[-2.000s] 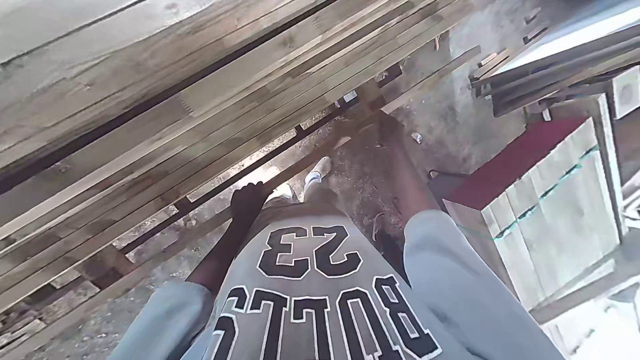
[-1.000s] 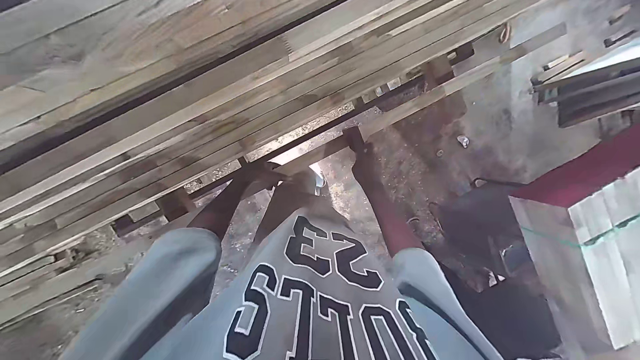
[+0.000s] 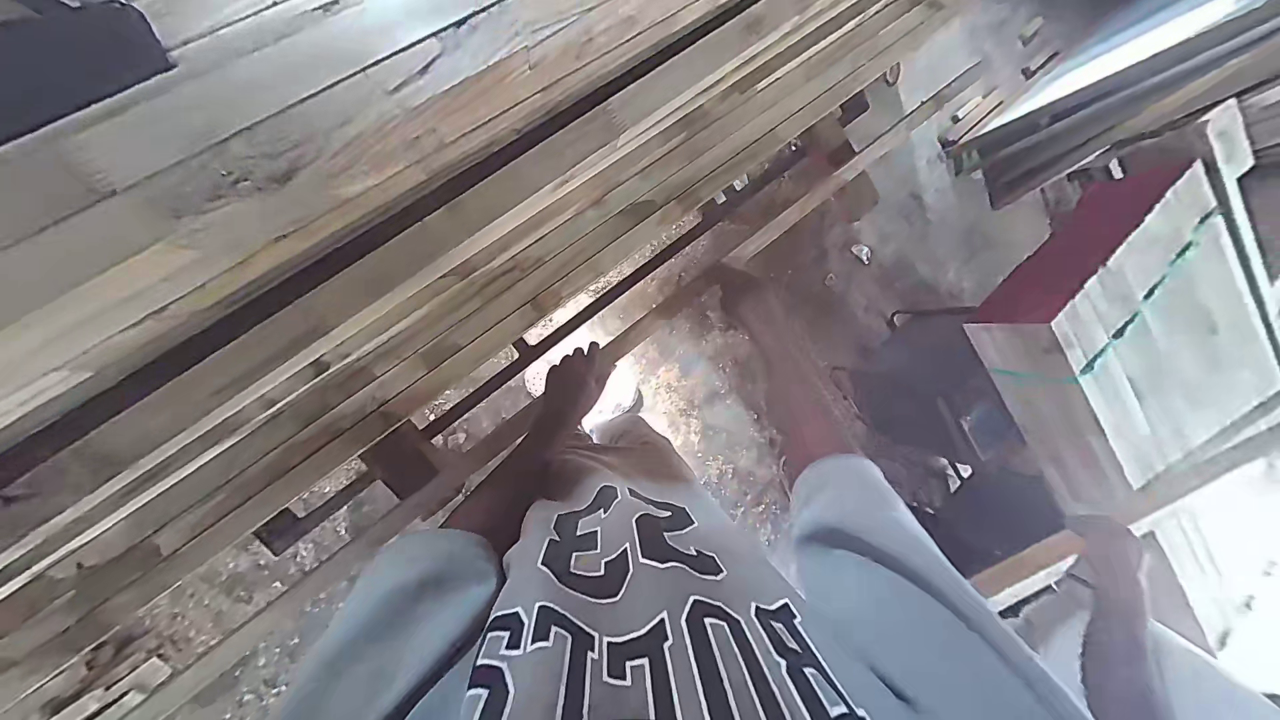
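Note:
A long, narrow wooden board (image 3: 800, 212) runs diagonally beside a stack of planks. My left hand (image 3: 577, 378) is closed around it near the middle of the view, fingers curled over its edge. Farther up the same board, my right hand (image 3: 738, 283) grips it, though blur and shade hide its fingers. The stacked long planks (image 3: 430, 300) lie parallel to the board on its far side, with a narrow gap between. A dark wooden block (image 3: 402, 460) sits under the stack's near edge, left of my left hand.
At right stands a bundle of pale boards (image 3: 1160, 340) with a red side and green strap. Another person's arm (image 3: 1112, 600) reaches in at lower right, beside a piece of wood (image 3: 1035, 563). Scrap wood (image 3: 975, 110) lies on the ground at upper right.
My hands are closer together on the board than two seconds ago. Another person's arm has come into view at lower right, and a dark object at upper left.

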